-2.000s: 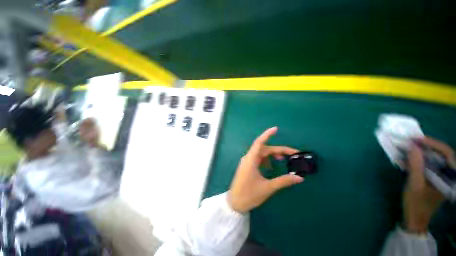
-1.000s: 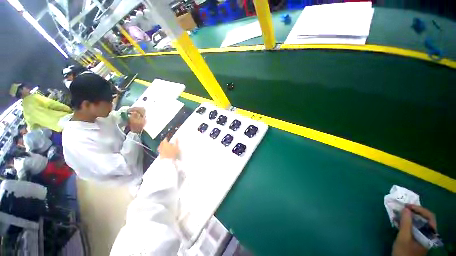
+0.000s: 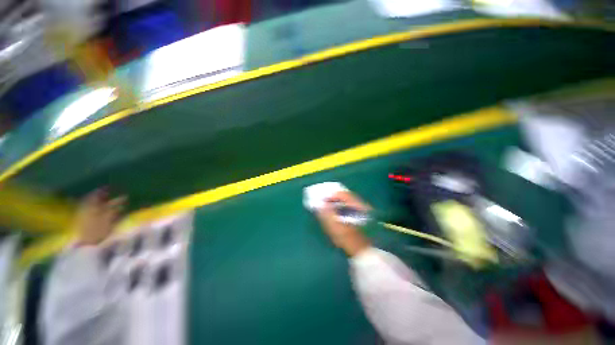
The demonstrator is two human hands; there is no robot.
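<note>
The view is blurred. My right hand [image 3: 345,221] is closed around the glue syringe [image 3: 352,215] and a crumpled white wipe [image 3: 324,194], above the green mat. A yellowish air hose [image 3: 415,232] runs right from the syringe. My left hand [image 3: 98,217] is at the left, over the conveyor's yellow edge. A small dark spot shows at its fingertips; I cannot tell whether it is a held part. The white tray [image 3: 177,296] lies below and right of my left hand, with several black parts [image 3: 162,275] in it, partly covered by my sleeve.
The black glue dispenser [image 3: 438,176] with red lit digits and a yellow label stands right of my right hand. The dark green conveyor [image 3: 303,114] runs across behind, with white sheets [image 3: 195,59] beyond it. A pale, blurred shape [image 3: 587,202] and something red are at the right.
The view has swung right, bringing the dispenser into sight. My left hand has moved from the tray's far side to the conveyor edge. My right hand still holds the syringe and wipe.
</note>
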